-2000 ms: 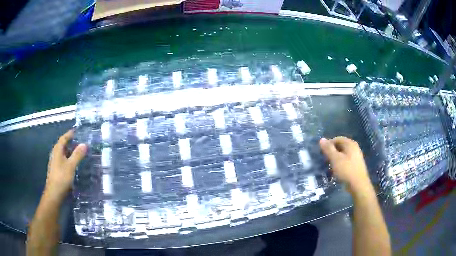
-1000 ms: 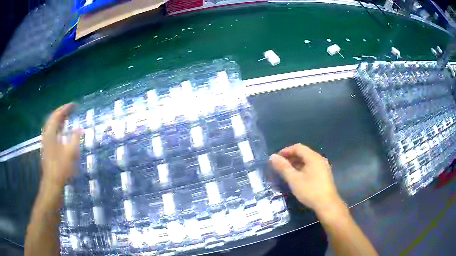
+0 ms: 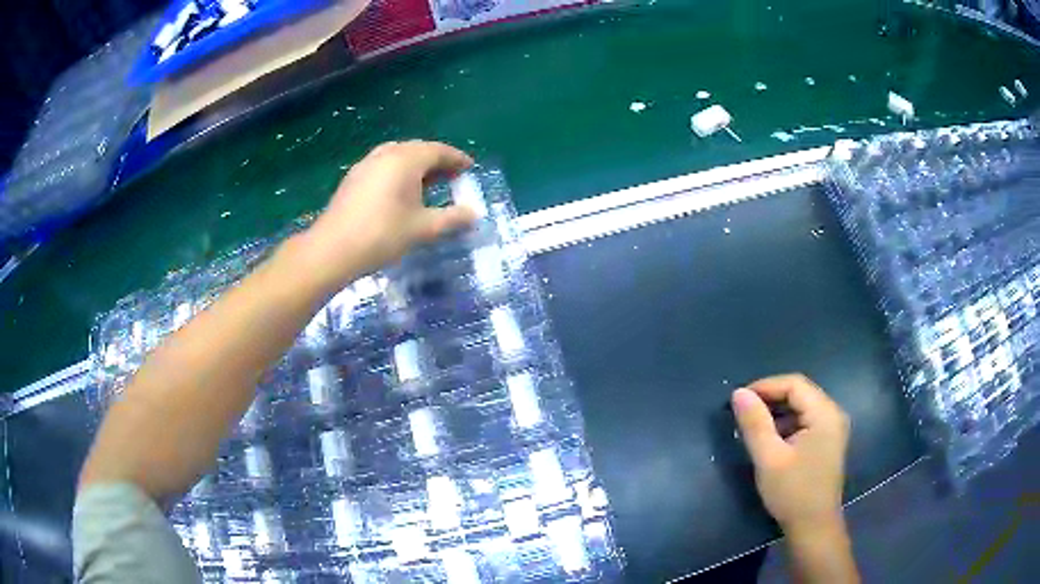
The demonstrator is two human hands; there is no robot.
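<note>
A clear blister tray (image 3: 376, 399) with rows of white parts in its pockets lies in front of me at the left, overlapping the conveyor edge. My left hand (image 3: 399, 205) reaches across it to the far right corner. Its thumb and index finger close around a white part (image 3: 469, 196) at that corner pocket. My forearm hides part of the tray. My right hand (image 3: 793, 439) is over the dark bench, right of the tray and apart from it, fingers curled, thumb and index tip together, nothing visible in it.
The green conveyor belt (image 3: 593, 69) beyond carries loose white parts (image 3: 711, 120). A silver rail (image 3: 684, 196) edges the dark bench (image 3: 684, 297). A stack of blister trays (image 3: 969, 251) stands at right. A blue bin (image 3: 148, 63), a cardboard flap (image 3: 245, 74) and a red-and-white carton (image 3: 393, 23) are at back left.
The tray has moved left, and its near left part is now out of view. My left hand has gone from its left edge to its far right corner. My right hand has left its right edge.
</note>
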